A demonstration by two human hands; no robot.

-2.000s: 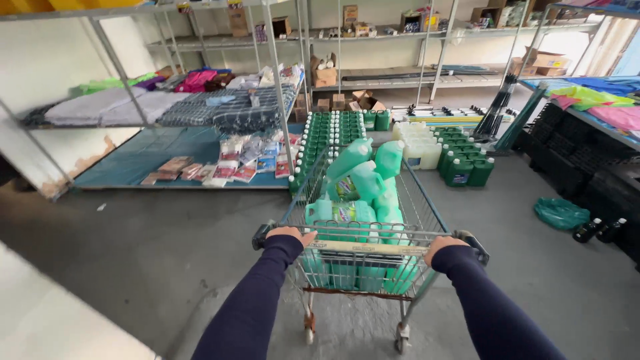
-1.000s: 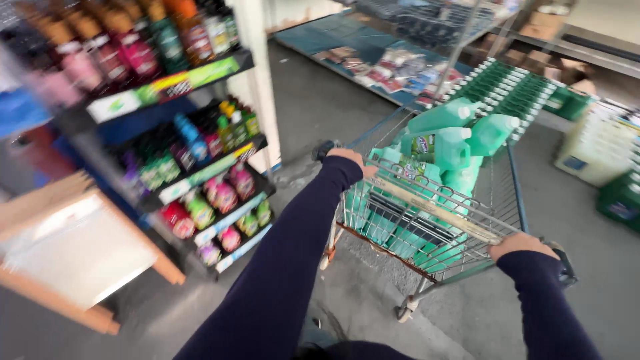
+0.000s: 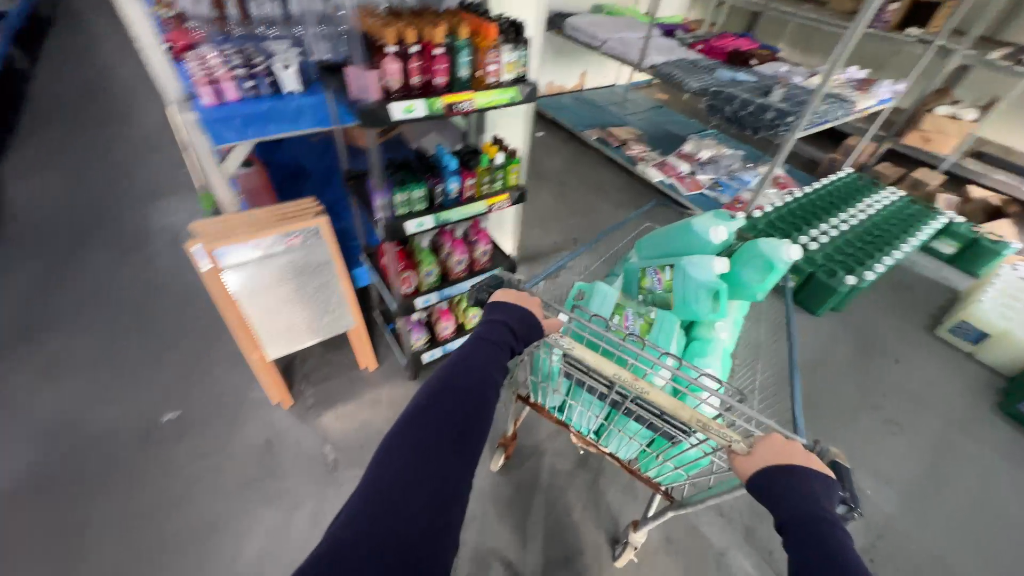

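My left hand (image 3: pixel 524 309) is closed around the left end of the handle of a metal shopping cart (image 3: pixel 652 392). At the handle's right end, my right hand (image 3: pixel 780 460) grips the same bar. Light green plastic jugs (image 3: pixel 680 288) with white caps fill the cart basket; some lie tilted on top of others, and a few show labels. Rust marks the cart's lower front edge nearest me, above its caster wheels (image 3: pixel 632 544).
Left of the cart stand a bottle display rack (image 3: pixel 460 212) and a wooden A-frame board (image 3: pixel 284 292). Rows of dark green jugs (image 3: pixel 848 232) sit on the floor beyond it, with pale jugs (image 3: pixel 988 316) at right. Metal shelving (image 3: pixel 824 80) with textiles and packets is behind.
The view has swung left, bringing the bottle rack and A-frame board into sight. Both hands have stayed on the cart handle, and the cart now points toward the right of the view.
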